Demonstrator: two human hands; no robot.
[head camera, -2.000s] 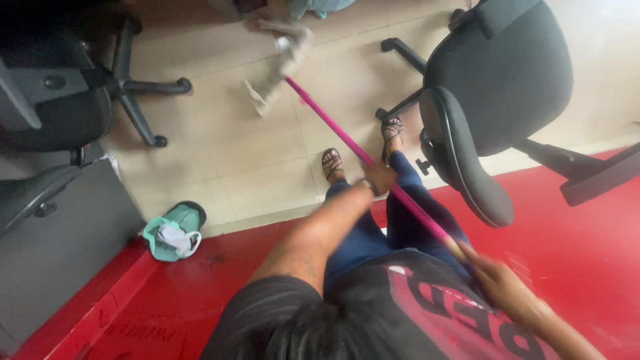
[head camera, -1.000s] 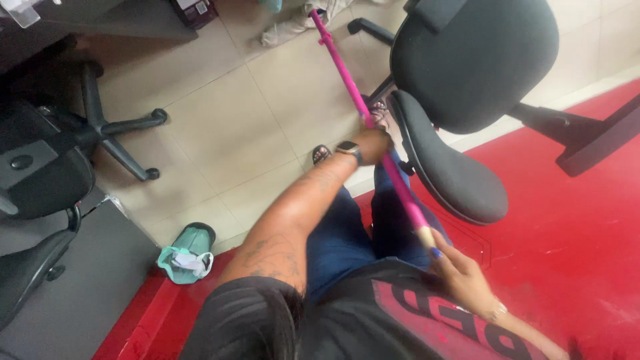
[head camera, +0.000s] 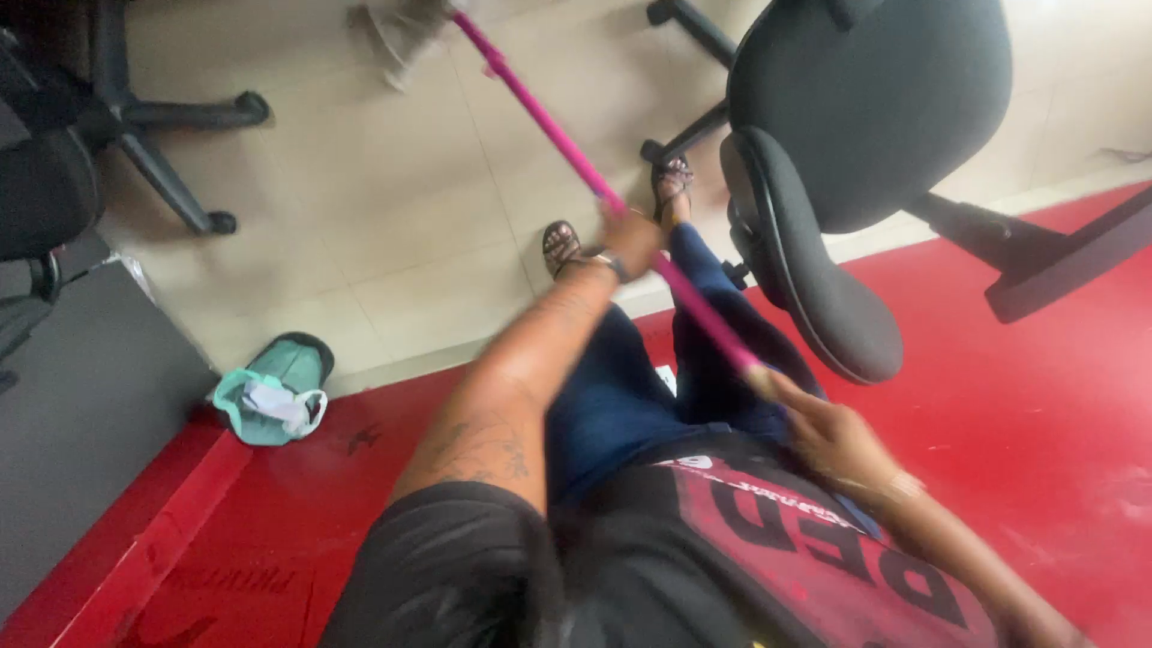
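The pink pole of a mop slants from the top of the view down towards my waist. Around its middle my left hand is closed, with a watch on the wrist. My right hand grips the pale end of the pole near my hip, somewhat blurred. At the far end the grey cloth mop head lies on the tiles, blurred and partly cut off by the top edge.
An office chair stands close on the right, its armrest beside my leg. Another chair's wheeled base is at upper left. A teal bin lies tipped on the red floor, near a grey panel.
The mop head has moved left across the tiles since one second ago, and the pole slants more. Both hands have stayed on the pole.
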